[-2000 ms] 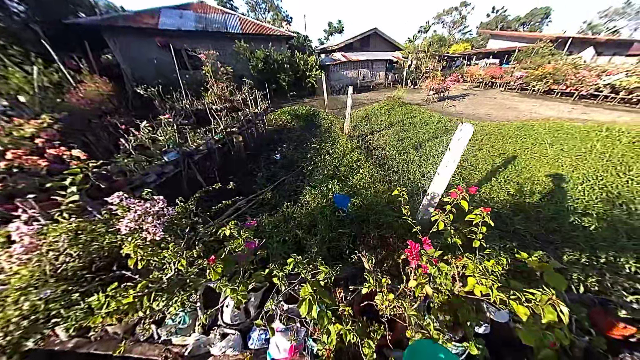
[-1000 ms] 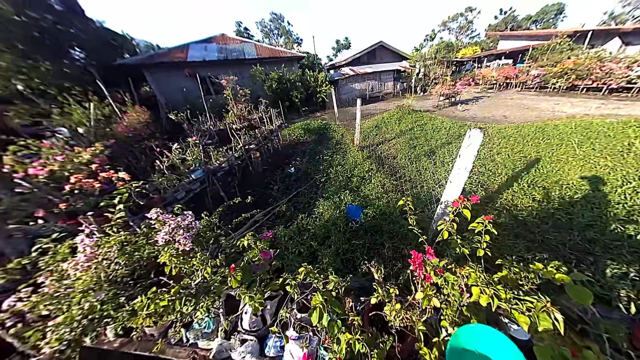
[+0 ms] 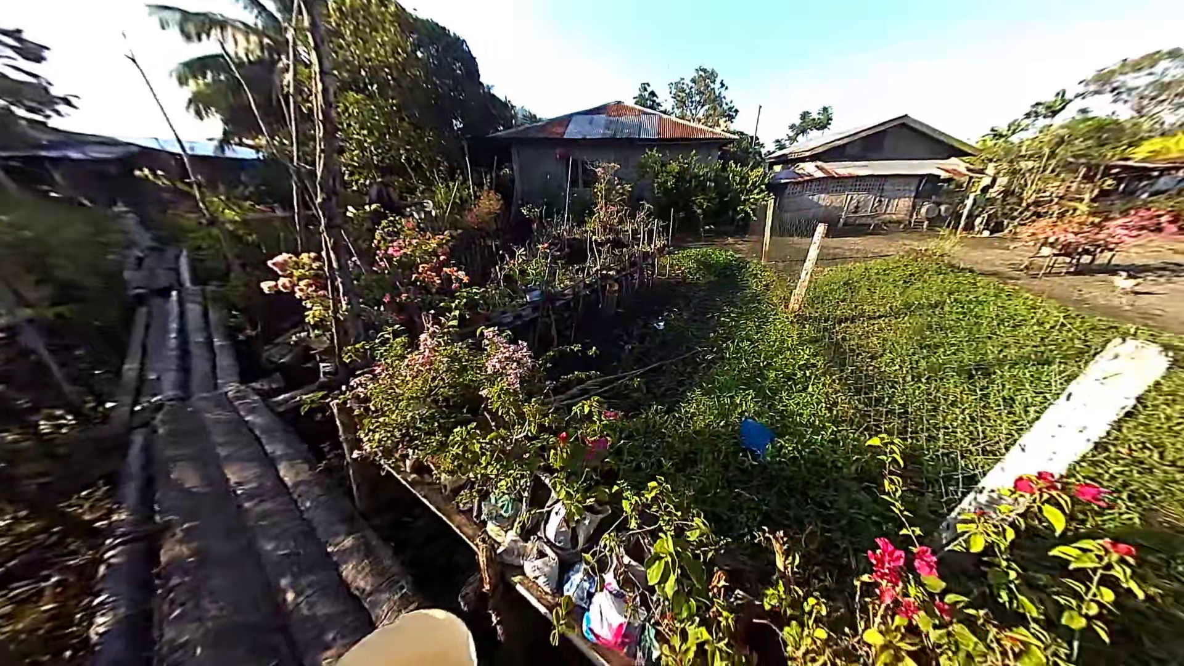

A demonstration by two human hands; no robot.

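Neither my left hand nor my right hand shows in the head view, so what they hold or touch is hidden. At the bottom edge, left of centre, part of a pale cream rounded object [image 3: 412, 640] shows, perhaps a container. To its right, potted bougainvillea with pink flowers [image 3: 886, 566] and several plastic-bag planters [image 3: 610, 618] stand along a wooden plank shelf [image 3: 435, 499]. A blue object [image 3: 756, 437] lies in the green plants beyond them.
A log and plank walkway [image 3: 250, 518] runs away on the left. A white post [image 3: 1064, 430] leans at the right beside wire mesh. A thin tree trunk [image 3: 328, 185] rises near the walkway. Farther back stand a metal-roofed house [image 3: 620, 139] and a second building [image 3: 869, 180].
The view has swung left, bringing the walkway into sight. The green rounded object at the bottom in the earlier frames is out of view, and the cream one now shows.
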